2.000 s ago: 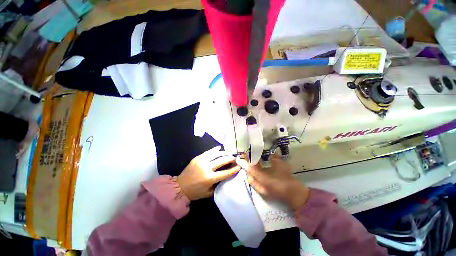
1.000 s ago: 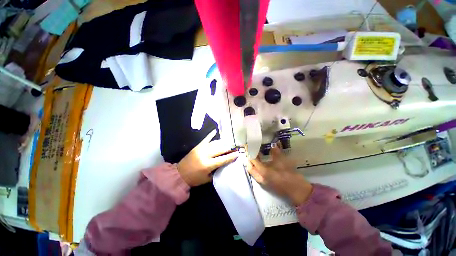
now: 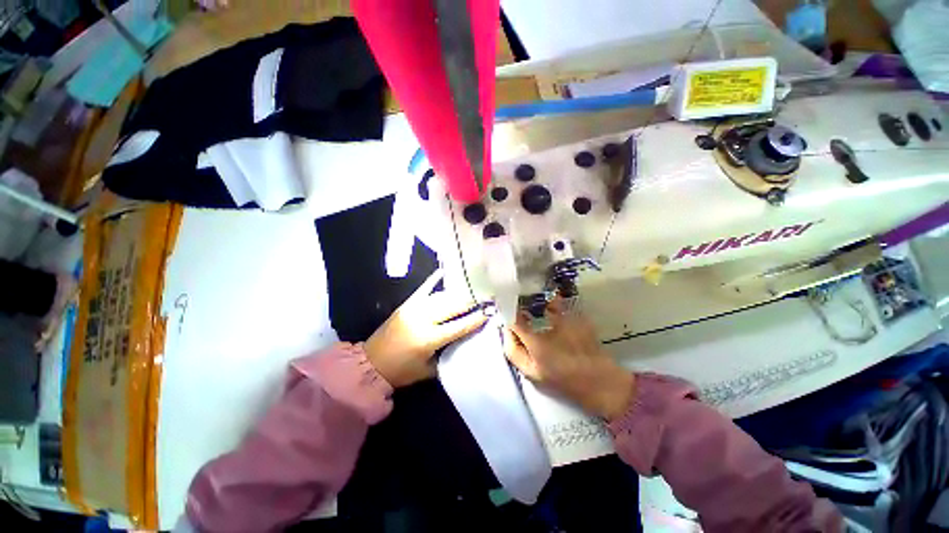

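A black garment panel lies under the left end of the sewing machine head and hangs over the table's front edge. A white strip lies on it, its pointed end towards me. My left hand rests on the panel left of the needle area, fingertips at the strip's upper end. My right hand holds the strip's right edge with thumb and fingers just below the thread tension assembly. The needle and presser foot are mostly hidden by the head and my fingers. A narrower white piece lies further back.
The white sewing machine fills the right. A pink holder stands upright before its head. A black bundle with white strips lies at the back left. Cardboard with orange tape is at the left. A small parts tray is far right.
The camera view has shifted, moving the machine and pink holder left in the picture. Behind my left hand, the narrower white piece has straightened and shifted on the panel. Both hands keep nearly the same pose.
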